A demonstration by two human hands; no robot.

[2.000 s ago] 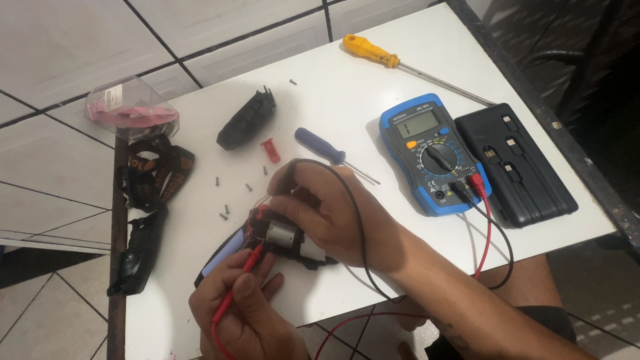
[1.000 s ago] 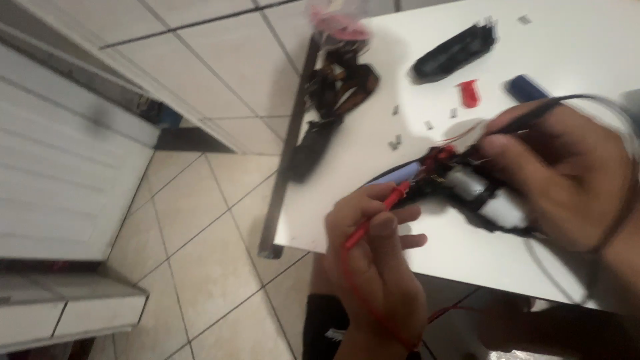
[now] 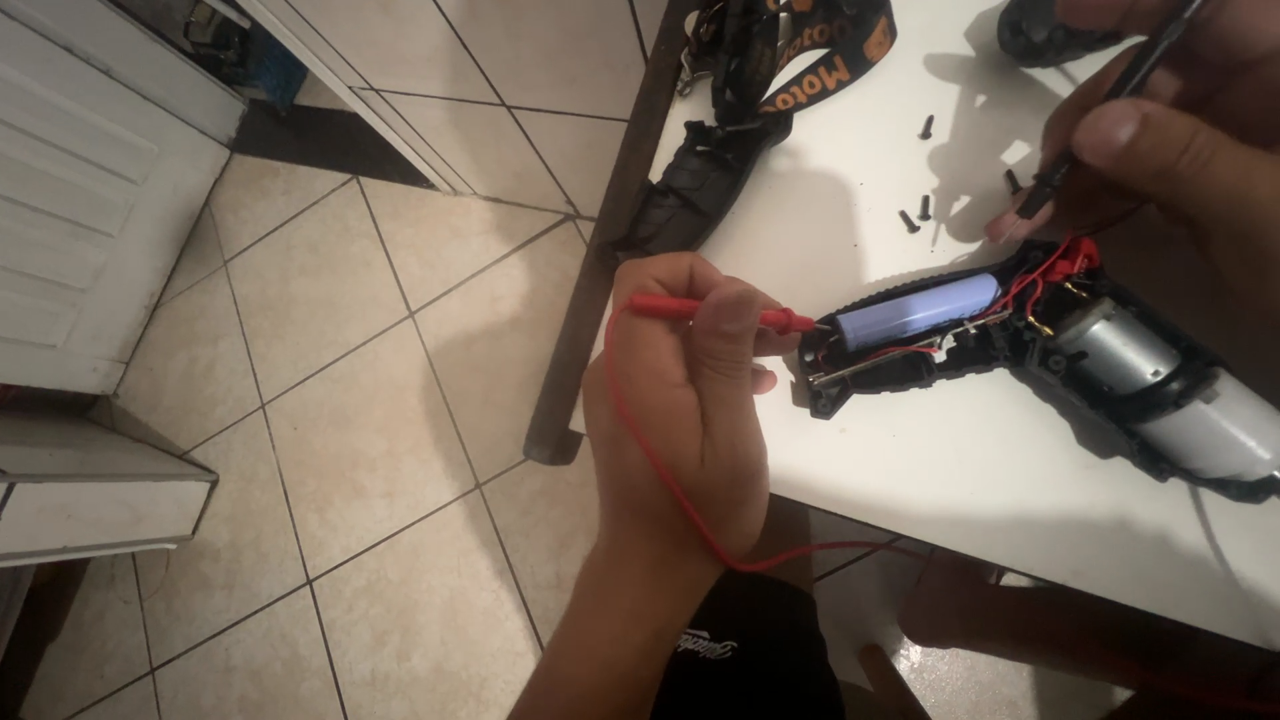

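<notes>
My left hand (image 3: 690, 400) holds a red multimeter probe (image 3: 720, 312), its metal tip at the lower left end of a purple cylindrical battery cell (image 3: 918, 310). The cell lies in the handle of an opened black cordless screwdriver housing (image 3: 880, 384) on the white table. A silver motor (image 3: 1118, 350), a pale gearbox cylinder (image 3: 1215, 428), red wires and a red trigger (image 3: 1077, 258) sit in the same housing. At the upper right, my right hand (image 3: 1170, 150) grips a black probe (image 3: 1110, 105), pointing down left above the table near the trigger; its tip is hard to see.
Several small dark screws (image 3: 925, 207) lie behind the tool. A black plastic shell part (image 3: 690, 190) and a black strap with orange lettering (image 3: 830, 75) are near the table's dark edge (image 3: 600, 290). Another black part (image 3: 1050, 35) lies at the top. Tiled floor (image 3: 350, 400) is at left.
The red probe has moved from the wired area beside the motor to the handle end of the cell. My right hand has lifted off the tool. The view has swung left.
</notes>
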